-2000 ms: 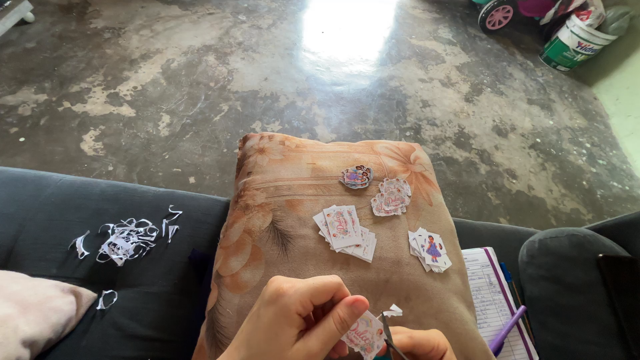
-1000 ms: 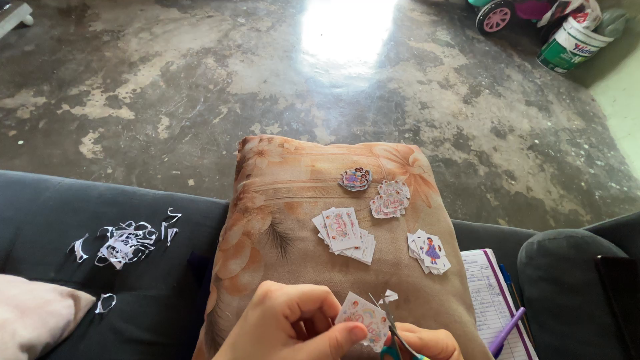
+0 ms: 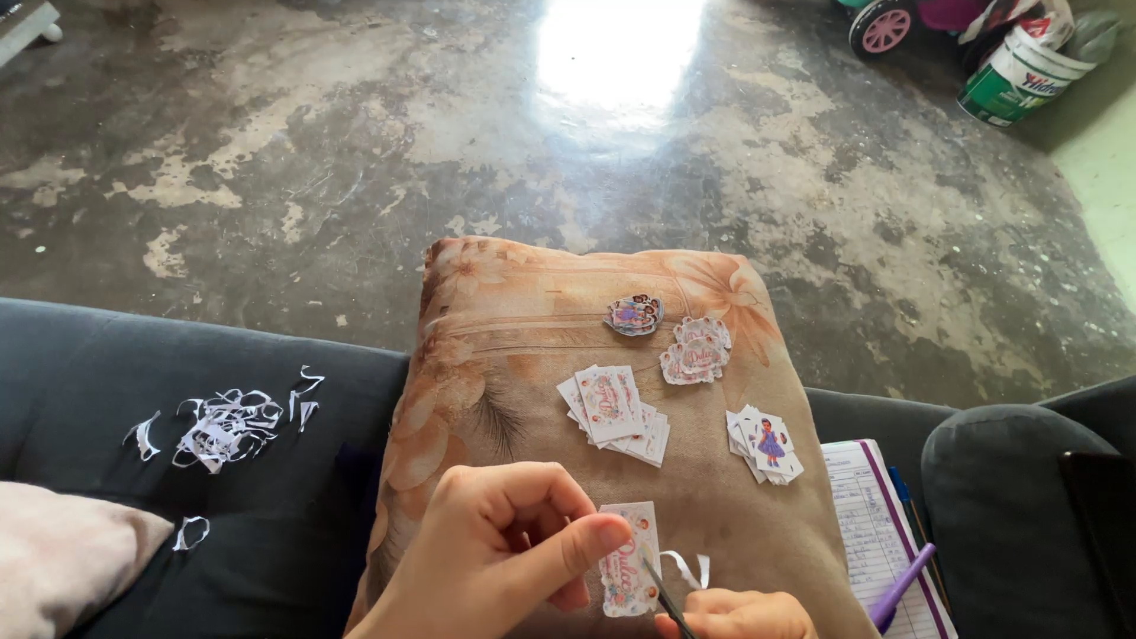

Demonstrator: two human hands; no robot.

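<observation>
Between its thumb and fingers, my left hand (image 3: 524,550) holds a printed paper cutout (image 3: 628,559), partly trimmed, over the cushion. My right hand (image 3: 745,614) grips scissors (image 3: 666,599), whose blades lie at the cutout's right edge; the handles are mostly hidden. A curled white paper strip (image 3: 688,568) sits beside the blades. On the floral cushion (image 3: 532,311) lie a stack of rectangular printed cards (image 3: 611,404), a pile of trimmed lettered cutouts (image 3: 697,352), a small pile of trimmed doll-figure cutouts (image 3: 634,315) and a stack of figure cards (image 3: 769,442).
White paper scraps (image 3: 226,429) lie on the dark sofa (image 3: 293,550) at the left, near a pale pillow (image 3: 71,555). At the right are a written notebook (image 3: 874,524), a purple pen (image 3: 903,590) and a dark armrest (image 3: 1012,461). A plastic bucket (image 3: 1021,80) stands on the floor.
The cutout in my left hand has turned more upright. A curled strip now shows at its right side, where small pointed scraps showed earlier.
</observation>
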